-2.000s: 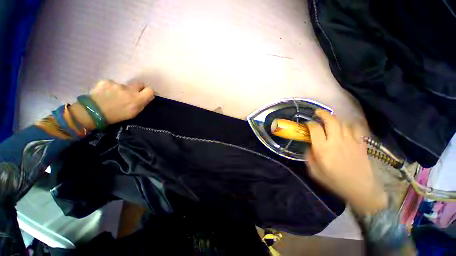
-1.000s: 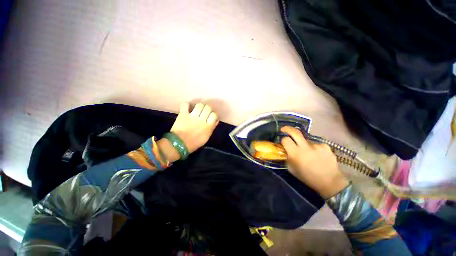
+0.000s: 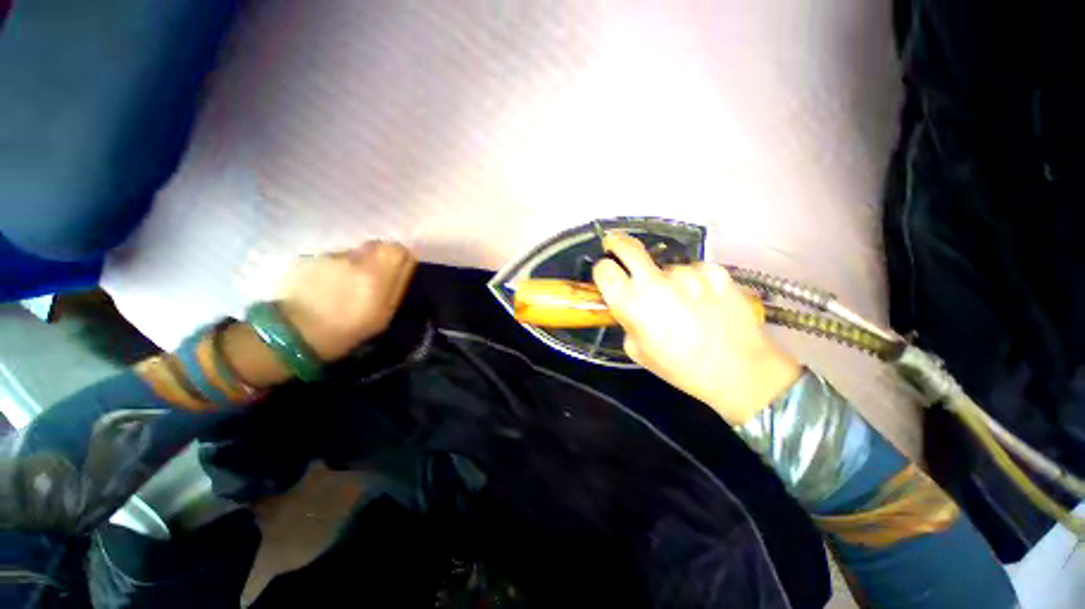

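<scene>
The black garment (image 3: 571, 440) lies along the near edge of the table and hangs over it, with a thin pale seam line beside its matte edge band. My left hand (image 3: 347, 295), slightly blurred, grips the garment's edge at its left end; the fingertips are partly hidden. The steam iron (image 3: 559, 259) rests on the edge band, its tip pointing left. My right hand (image 3: 684, 312) is closed around its yellow-orange handle (image 3: 557, 303). The iron's soleplate is hidden from below.
The pale-pink ironing table (image 3: 476, 131) spreads beyond the garment. Another dark garment (image 3: 988, 262) lies at the right. Ribbed hoses (image 3: 839, 327) run from the iron to the lower right. A dark-blue padded form (image 3: 101, 107) is at the upper left. A pale bin (image 3: 167, 506) shows at lower left.
My left hand has moved left along the garment and holds its edge at a different place. The iron and my right hand appear further left. The view has shifted, bringing the blue form in.
</scene>
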